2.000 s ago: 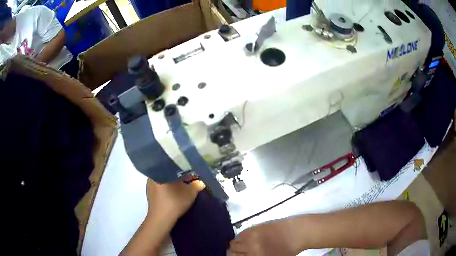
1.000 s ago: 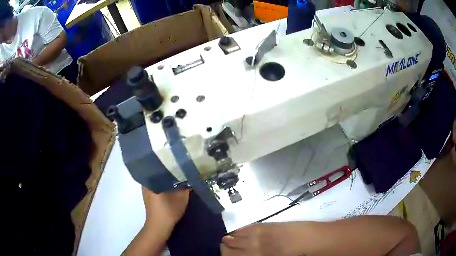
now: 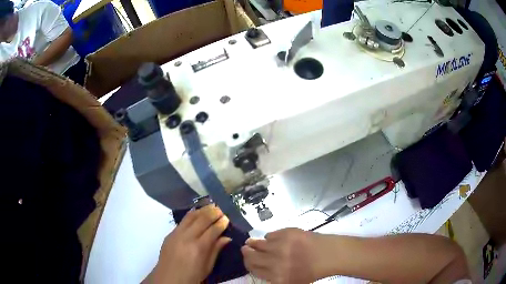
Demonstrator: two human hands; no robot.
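Observation:
A dark purple-black workpiece (image 3: 228,260) lies under the front end of the white sewing machine (image 3: 327,94), beside the curved grey guard strip (image 3: 213,180). My left hand (image 3: 195,241) rests on its left part with fingers bent near the needle area. My right hand (image 3: 283,256) pinches its right edge close to the guard strip's lower end. A small white patch shows at my right fingertips; I cannot tell what it is. The presser foot and needle are hidden behind the head and my left hand.
Red-handled thread snips (image 3: 363,197) lie on the bed, a thin black cord beside their tip. Dark folded pieces (image 3: 435,166) sit at the right. A cardboard carton (image 3: 111,136) with dark pieces stands at left, another carton (image 3: 161,47) behind. A person (image 3: 47,36) sits at upper left.
My left hand has come out from under the head onto the cloth, its fingers now visible. My right hand has moved up and slightly left to the guard strip's end. Less of the cord shows.

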